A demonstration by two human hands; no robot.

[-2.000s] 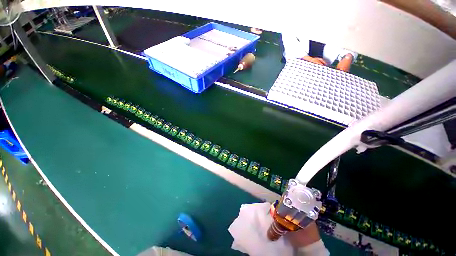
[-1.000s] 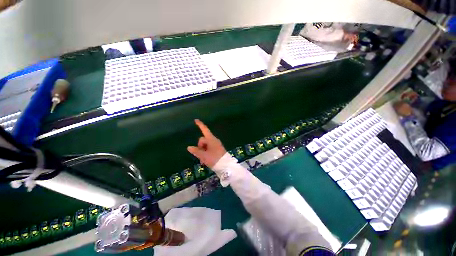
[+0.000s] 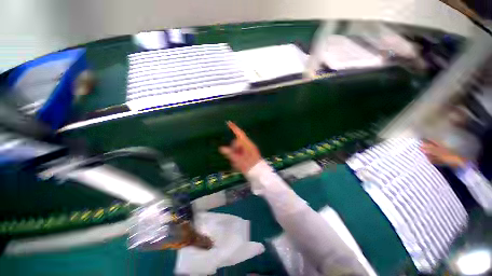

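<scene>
The view is blurred. My right hand (image 3: 243, 152) is over the dark green belt (image 3: 194, 129), index finger extended and thumb apart, with nothing visible in it. Its white sleeve comes from the lower right. Below it, a row of small green circuit boards (image 3: 207, 180) lies along the belt's near side. The silver pneumatic cylinder (image 3: 149, 225), with an amber-brown tool head (image 3: 186, 237), is at lower left, over a crumpled white cloth or paper (image 3: 229, 240) on the bench. My left hand is not in view.
A white arm (image 3: 116, 184) and a hose cross the belt at left. Rows of white housings (image 3: 412, 197) are at right, with another person's hand at their far edge. Across the belt are a blue tote (image 3: 63, 97) and a white grid-like block (image 3: 183, 75).
The view has swung right since the earliest frame. My right hand has gone from beside the tool to over the belt. Another person's hand now shows at the right housings.
</scene>
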